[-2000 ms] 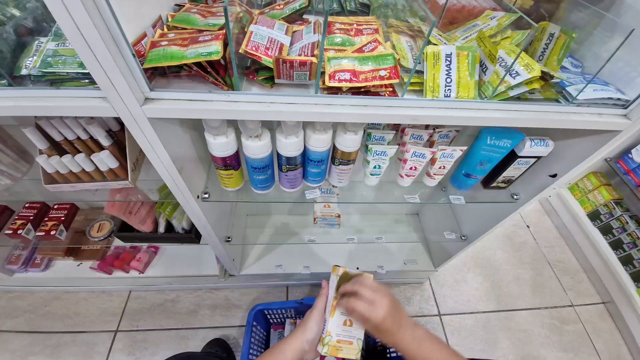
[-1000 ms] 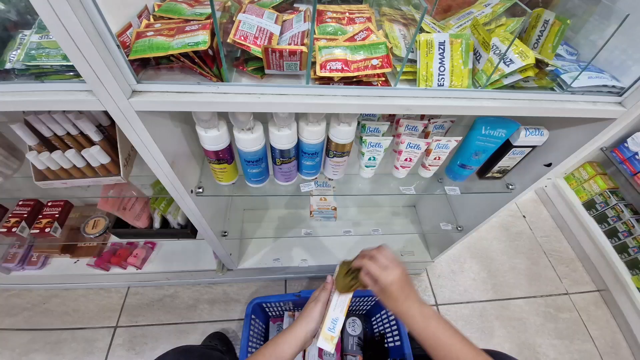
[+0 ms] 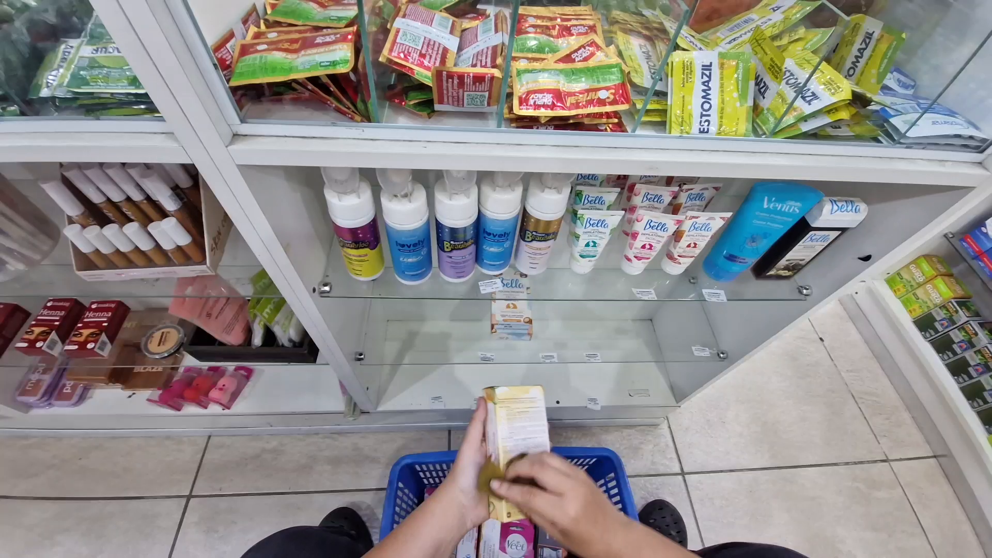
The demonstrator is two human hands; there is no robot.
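Note:
My left hand point(image 3: 466, 465) holds a yellow and white cardboard box point(image 3: 515, 422) upright by its side, above a blue plastic basket point(image 3: 612, 473). A folded olive-brown cloth point(image 3: 491, 474) is pinched in the fingers of my right hand point(image 3: 554, 496), which presses it against the lower part of the box. Beneath my hands, the basket contains several packages, among them a pink and white Veet box point(image 3: 513, 538). Part of the basket's contents is hidden by my hands and forearms.
Pump bottles point(image 3: 407, 232), cream tubes point(image 3: 595, 236) and a blue Venus bottle point(image 3: 763, 229) line a glass shelf point(image 3: 589, 288). One small Bella box point(image 3: 511, 318) is on the shelf below. Sachets point(image 3: 573, 85) fill glass compartments above. My shoes point(image 3: 663, 521) flank the basket.
The box has turned from its narrow side to a wide printed face. My right hand with the cloth has moved from the box's top to its lower part.

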